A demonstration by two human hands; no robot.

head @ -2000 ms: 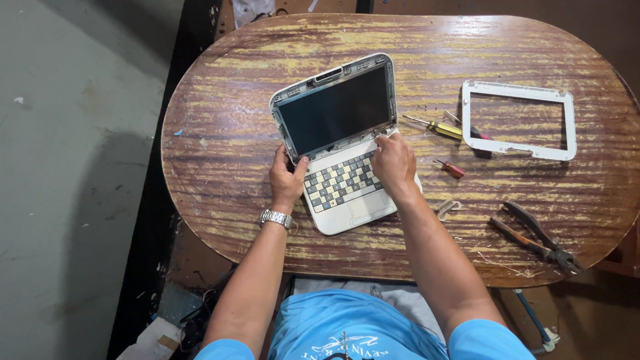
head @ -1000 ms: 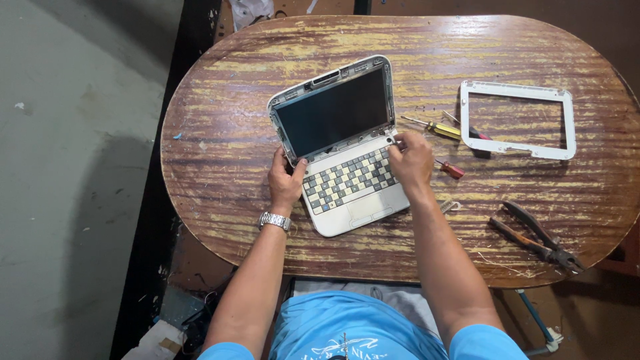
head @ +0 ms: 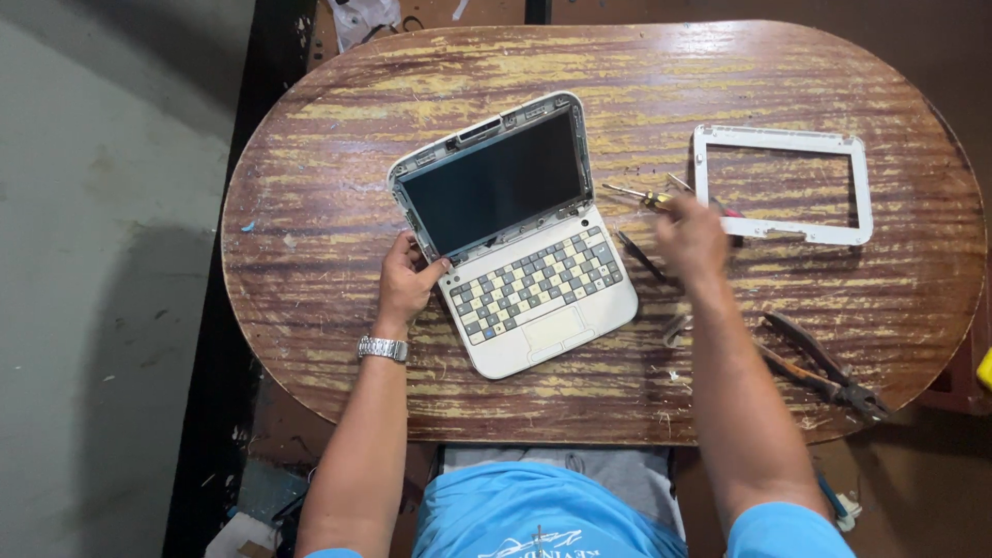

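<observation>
A small white laptop (head: 554, 341) lies open on the wooden table, its screen (head: 496, 182) showing bare metal edges where the frame around it is off. My left hand (head: 407, 279) grips the laptop's left side at the hinge, thumb on top. To the right of the laptop, my right hand (head: 694, 236) is blurred over the handle of a yellow-and-black screwdriver (head: 655, 201); whether its fingers hold it cannot be told. A dark slim tool (head: 641, 256) lies between the laptop and that hand. The white screen bezel (head: 806, 230) rests flat at the right.
Pliers (head: 825, 368) with worn handles lie near the table's front right edge. Small clear or grey bits (head: 676, 331) sit beside my right forearm. A red-handled tool (head: 726, 209) shows partly under the bezel. The table's rounded edge (head: 232, 232) runs along the left.
My right hand has left the laptop's hinge area and moved right to the yellow-and-black screwdriver. My left hand has stayed at the laptop's left side.
</observation>
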